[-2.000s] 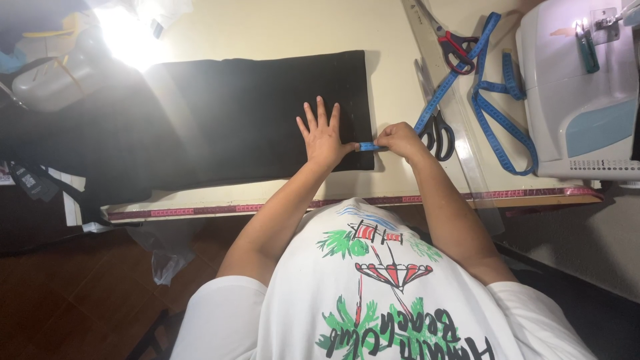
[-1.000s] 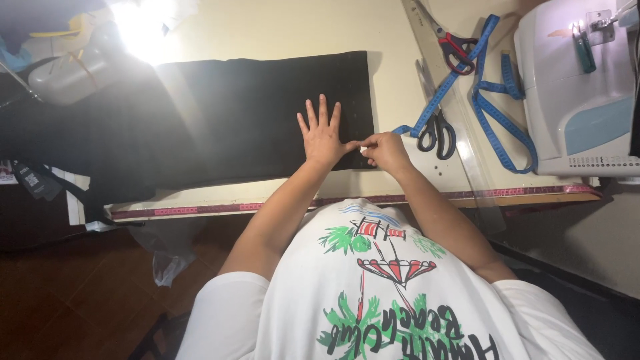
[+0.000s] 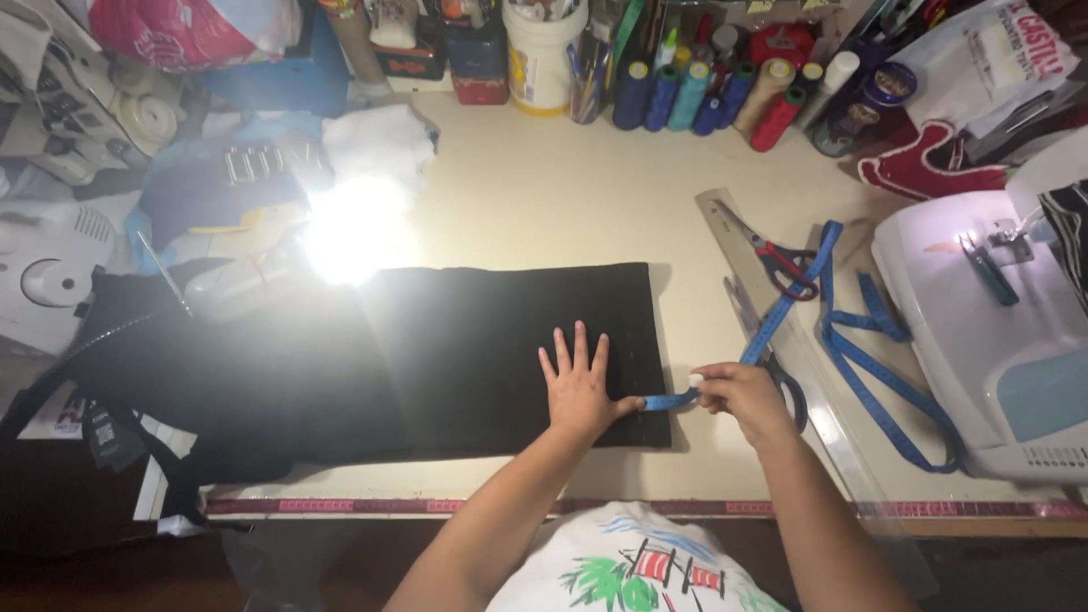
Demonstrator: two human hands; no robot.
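Black folded fabric (image 3: 493,365) lies flat on the table, its hem end at the right. My left hand (image 3: 582,391) rests on it with fingers spread, the thumb pressing the end of a blue tape measure (image 3: 769,327) at the hem. Just right of the hem, my right hand (image 3: 744,399) pinches a small white piece (image 3: 696,380), likely chalk, and touches the tape, which runs on behind that hand. Red-and-black scissors (image 3: 786,263) lie partly under the tape. Larger black-handled scissors (image 3: 790,395) are partly hidden by my right hand.
A clear ruler (image 3: 816,408) lies right of the hand. A white sewing machine (image 3: 960,340) stands at the right, with a seam ripper (image 3: 990,272) on it. Thread spools (image 3: 688,93) and a white bucket (image 3: 544,51) line the back. A bright lamp (image 3: 353,234) shines over the fabric.
The view has tilted up. My right hand was at my left thumb, over the hem, one second ago; now it is farther right, with the tape showing between the hands.
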